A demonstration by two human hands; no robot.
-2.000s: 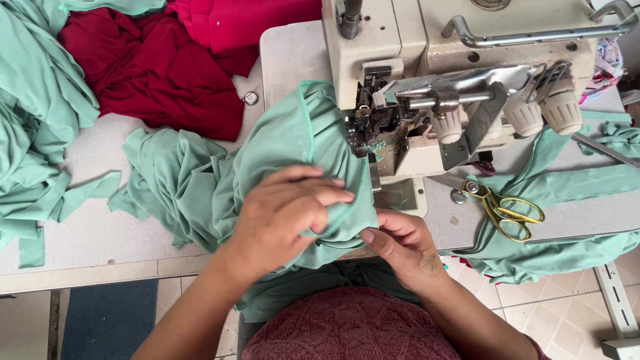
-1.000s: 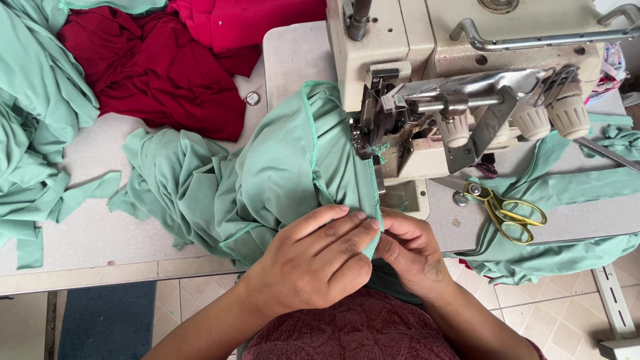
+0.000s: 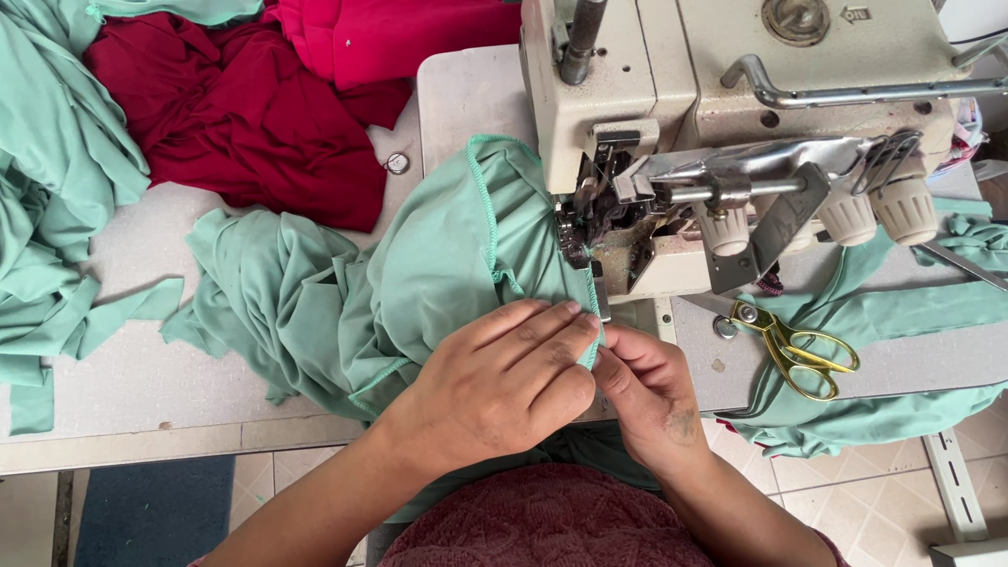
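Note:
A mint-green fabric piece (image 3: 425,260) with overlocked seams lies bunched on the sewing table, its right edge at the presser foot area of a cream overlock sewing machine (image 3: 614,71). My left hand (image 3: 504,378) lies on the fabric just below the foot, fingers together along the stitched edge. Thumb and fingers of my right hand (image 3: 654,386) pinch that same edge, close beside the left fingertips. The needle is hidden among the metal parts.
Gold-handled scissors (image 3: 787,346) and mint fabric strips (image 3: 906,315) lie right of the machine. Dark red fabric (image 3: 252,118), brighter red fabric (image 3: 409,35) and more mint fabric (image 3: 55,173) lie at the left. A small round metal piece (image 3: 398,163) sits near the dark red fabric.
My left hand has moved from higher on the fabric down to the stitched edge beside my right hand. A seam that it covered now shows. My right hand stays at the edge.

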